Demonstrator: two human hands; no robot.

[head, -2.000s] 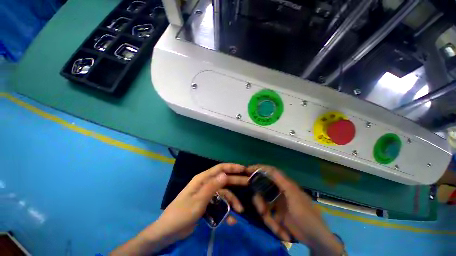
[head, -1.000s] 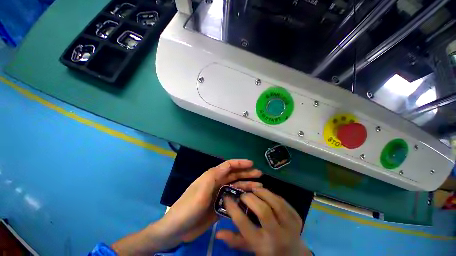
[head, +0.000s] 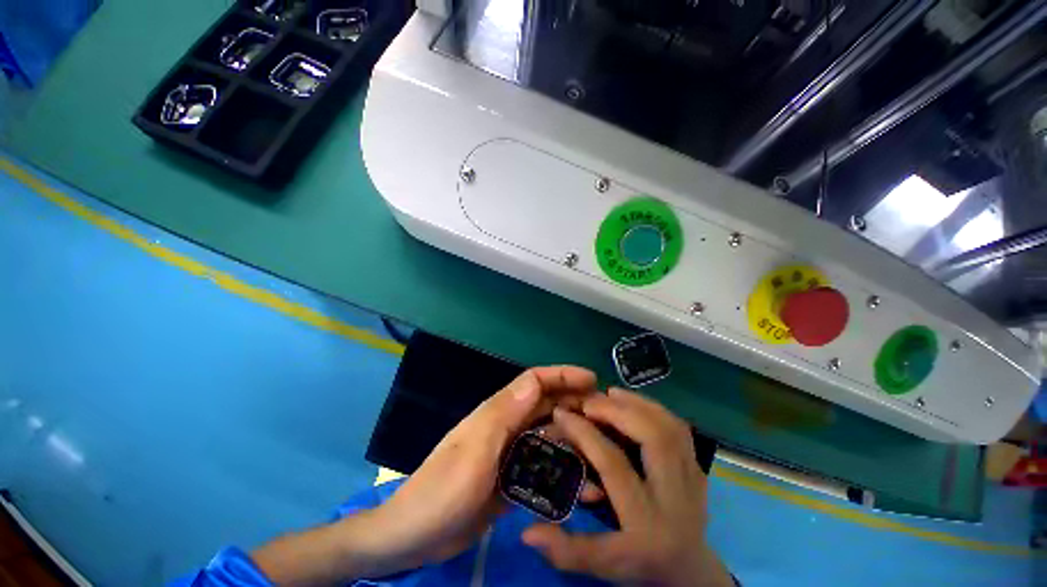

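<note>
A watch case point(head: 542, 475), a rounded square with a silver rim and dark inside, is held over the black pad point(head: 431, 396). My left hand point(head: 459, 470) holds it from the left side. My right hand point(head: 643, 493) is at its right side, fingers curled, with fingertips near the upper and right rim; whether they grip it is hard to tell. A second silver-rimmed watch part point(head: 642, 360) lies on the green mat point(head: 459, 292) between my hands and the machine.
The white machine front point(head: 517, 195) has green start buttons point(head: 641, 243) and a red stop button point(head: 815, 315). Chrome rods point(head: 832, 115) stand behind. A black blister tray point(head: 247, 126) with silver-rimmed parts is at the upper left. A pale bar point(head: 792, 482) lies at the right bench edge.
The second watch part has gone from my right hand onto the green mat. Both hands have come together around the other case, which has moved slightly right. The camera view has shifted.
</note>
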